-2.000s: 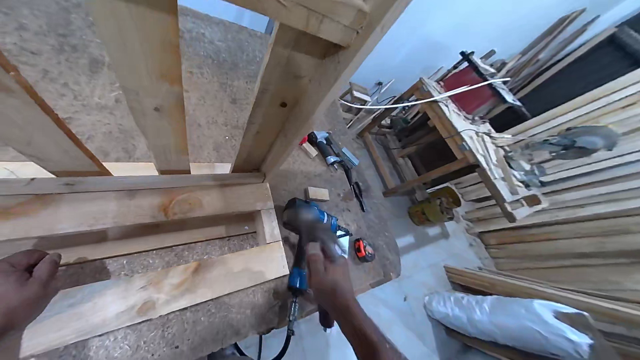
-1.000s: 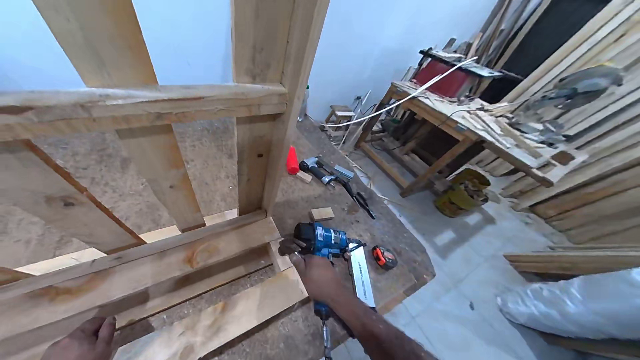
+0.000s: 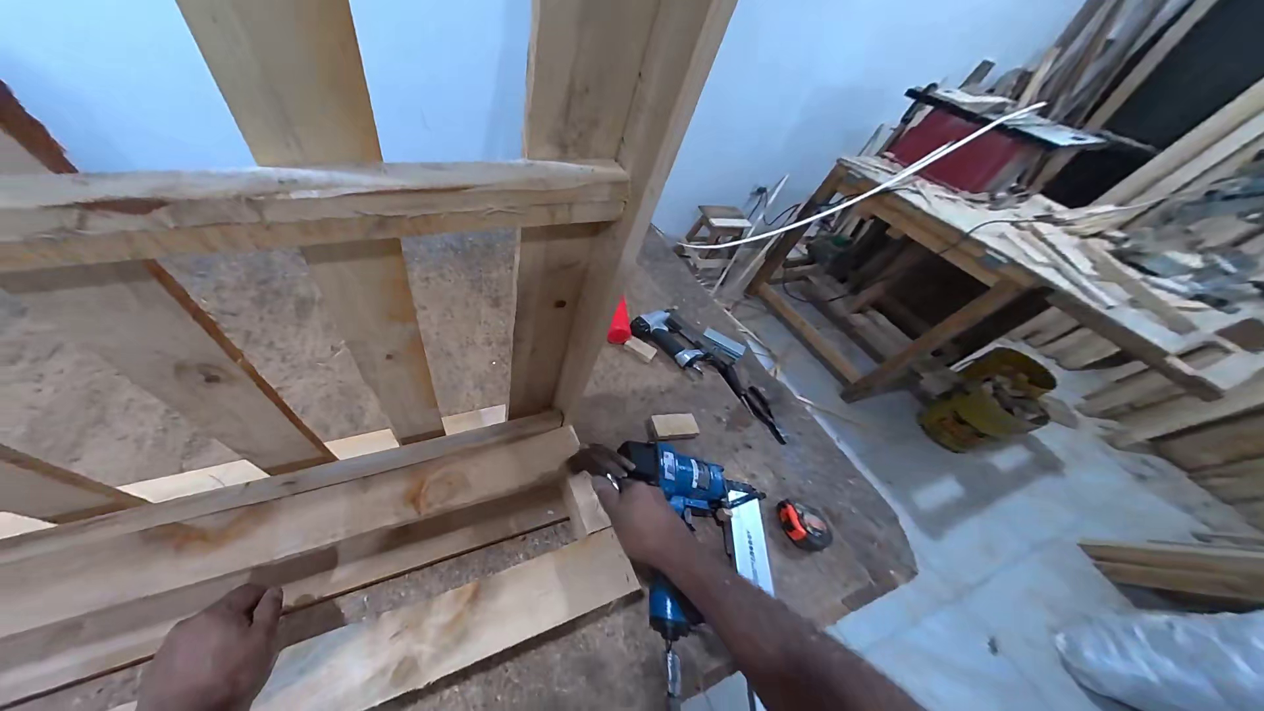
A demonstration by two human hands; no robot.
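Observation:
A slatted wooden frame (image 3: 425,212) stands on a worn workbench, with long boards along its base. My left hand (image 3: 222,642) rests at the lower board (image 3: 434,627), thumb and fingers bent against the wood; whether it grips is unclear. At the frame's near corner, my right hand (image 3: 627,499) touches the short end block (image 3: 586,506), its fingertips bent over the wood and partly hidden. Right beside that hand lies a blue pneumatic nailer (image 3: 691,476) with a hose fitting at its lower end. A small wood block (image 3: 673,426) lies just beyond the nailer.
Farther along the bench are a second air nailer (image 3: 671,339), a red cone-shaped piece (image 3: 619,322) and a strip of staples (image 3: 724,344). An orange-black tape measure (image 3: 805,524) lies near the bench edge. Beyond stand a cluttered wooden table (image 3: 918,232) and a yellow bucket (image 3: 978,405).
My right hand was on the blue nailer two seconds ago; it is now off it, at the frame's corner. The nailer lies on the bench. The view has shifted markedly.

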